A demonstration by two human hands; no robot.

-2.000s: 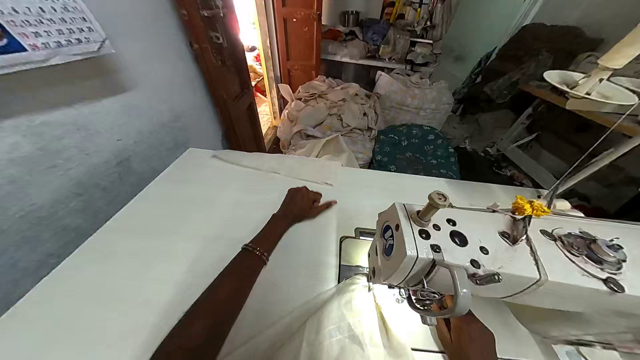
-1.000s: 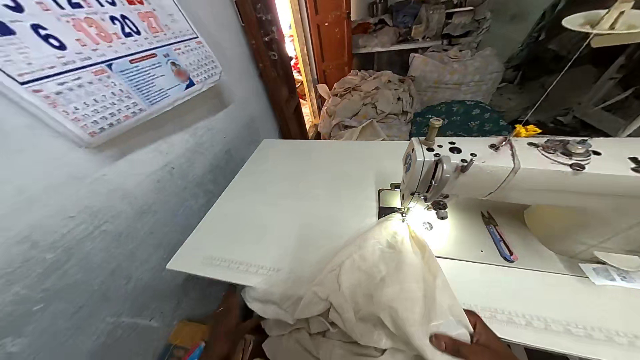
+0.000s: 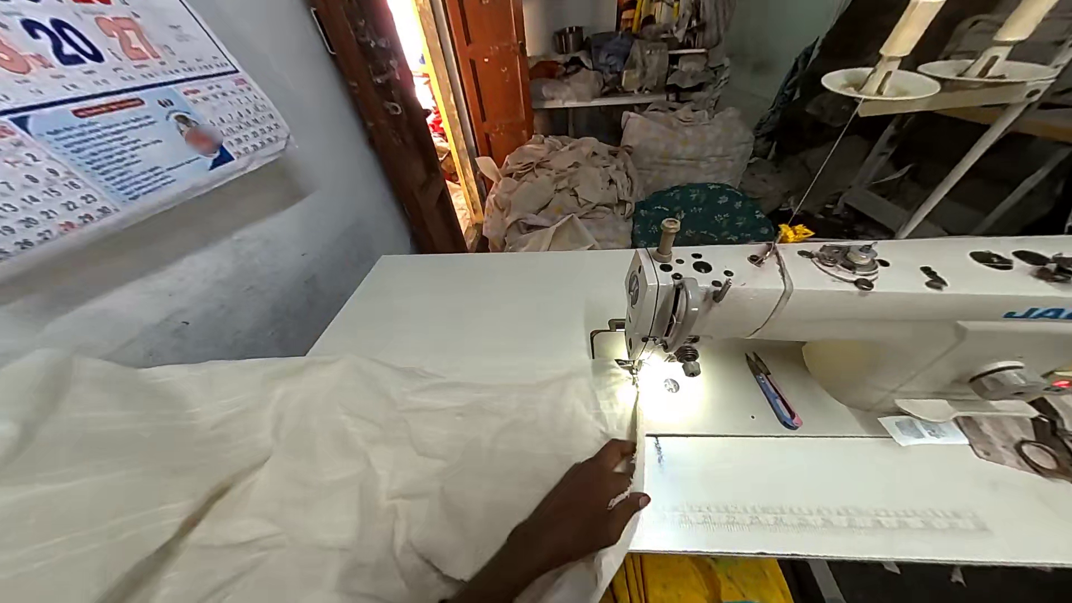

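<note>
My left hand point(image 3: 586, 507) reaches in from the bottom and holds the right edge of a cream cloth point(image 3: 335, 477) between thumb and fingers. The cloth spreads over the left half of the white table, and its upper right corner lies under the presser foot point(image 3: 630, 366) of a white sewing machine point(image 3: 904, 293). The machine's lamp lights the needle area; whether the needle is in the cloth cannot be told. Blue-handled thread snips point(image 3: 775, 392) lie on the bed right of the needle. My right hand is out of view.
Dark-handled scissors point(image 3: 1038, 456) lie at the right on a cloth scrap, beside a small white label point(image 3: 921, 430). A wall calendar point(image 3: 142, 126) hangs at upper left. Behind the table are a heap of cream cloth point(image 3: 561, 188) and a green patterned seat point(image 3: 703, 213). Thread stands rise at upper right.
The cloth, bunched below the needle a second ago, now spreads far to the left. My right hand, which was on its right side, has left the view; my left hand has moved right onto its edge.
</note>
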